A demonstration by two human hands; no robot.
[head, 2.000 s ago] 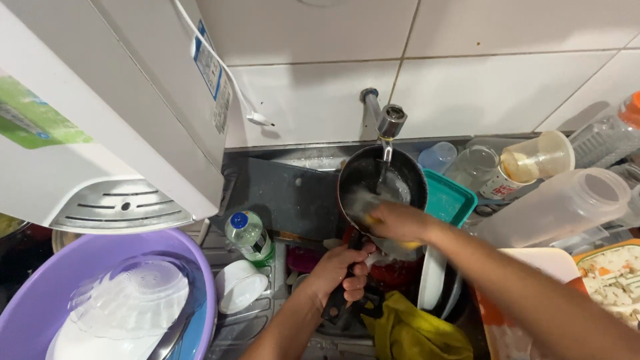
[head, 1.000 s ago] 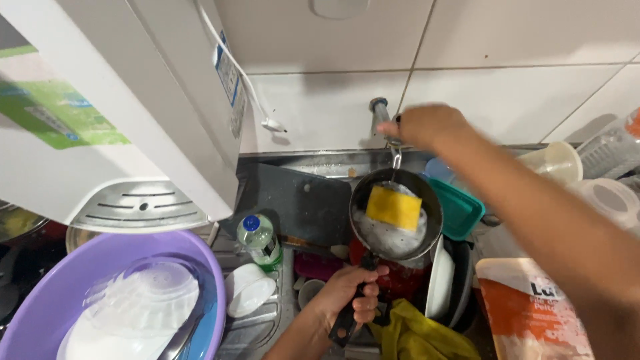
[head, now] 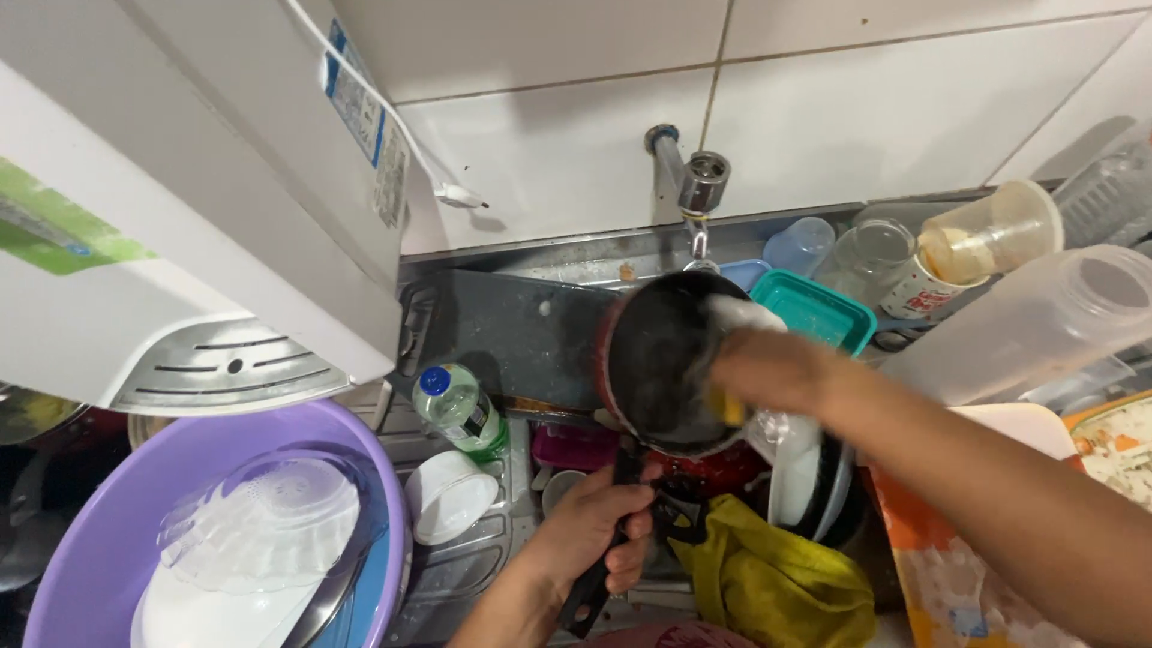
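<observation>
My left hand grips the black handle of a small dark-lined saucepan with a reddish outside, held tilted over the sink below the metal tap. My right hand, blurred, is at the pan's right rim and holds a yellow sponge, partly hidden by the fingers. White foam shows beside that hand. A green-bottomed plastic bottle with a blue cap stands left of the pan. Under the pan and to its right are stacked dishes, with a yellow-green cloth in front.
A purple basin with dishes stands at left, beneath a white water dispenser. A dark cutting board lies behind the bottle. At right are a teal container, a glass jar, a translucent bottle and an orange-and-white package.
My right hand has moved from the tap down to the pan and taken the sponge that lay in it. The pan is now tilted, and the foam pooled inside it is no longer seen there.
</observation>
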